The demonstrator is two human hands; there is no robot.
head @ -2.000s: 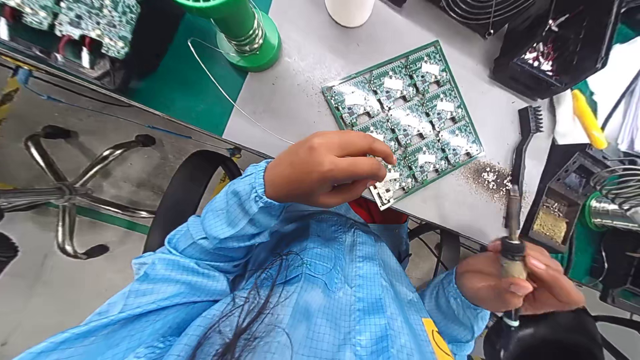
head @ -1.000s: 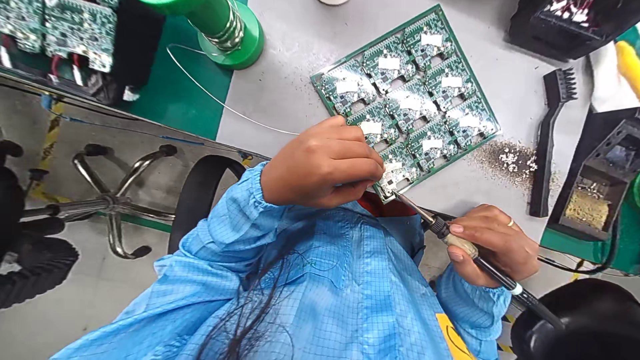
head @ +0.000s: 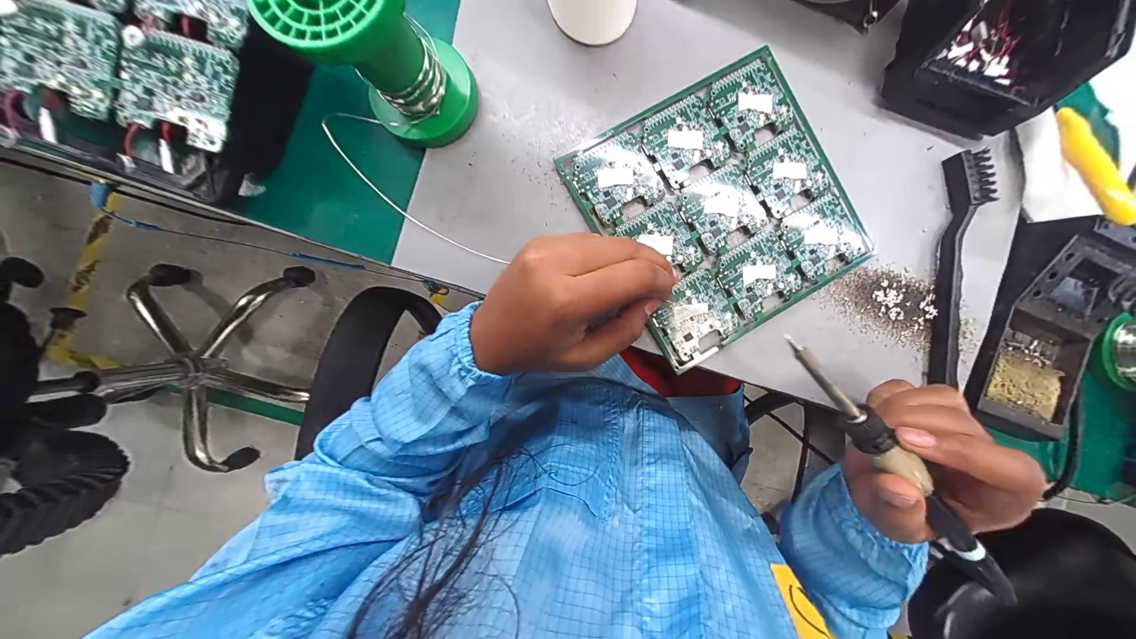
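Observation:
A panel of several joined green circuit boards [head: 719,209] lies at an angle on the grey mat, white labels on its boards. Over its lower left edge is my left hand [head: 572,302], thumb and fingers pinched on solder wire [head: 399,209]. That thin wire curves back to a green spool [head: 417,89]. My right hand [head: 945,453] grips a soldering iron [head: 874,435] by its handle; the bare tip points up and left, apart from the panel, off its lower right side.
A black brush [head: 950,266] lies right of the panel, beside scattered solder debris [head: 892,302]. Farther right stands an iron stand with yellowish tip cleaner [head: 1025,382]. A black bin [head: 985,62] is at upper right, a white cylinder [head: 593,18] at the top, more circuit boards [head: 177,84] at upper left.
One second ago the iron's tip was at the panel's lower corner; my right hand has drawn it away to the right. My left hand stays by the panel's edge with the wire.

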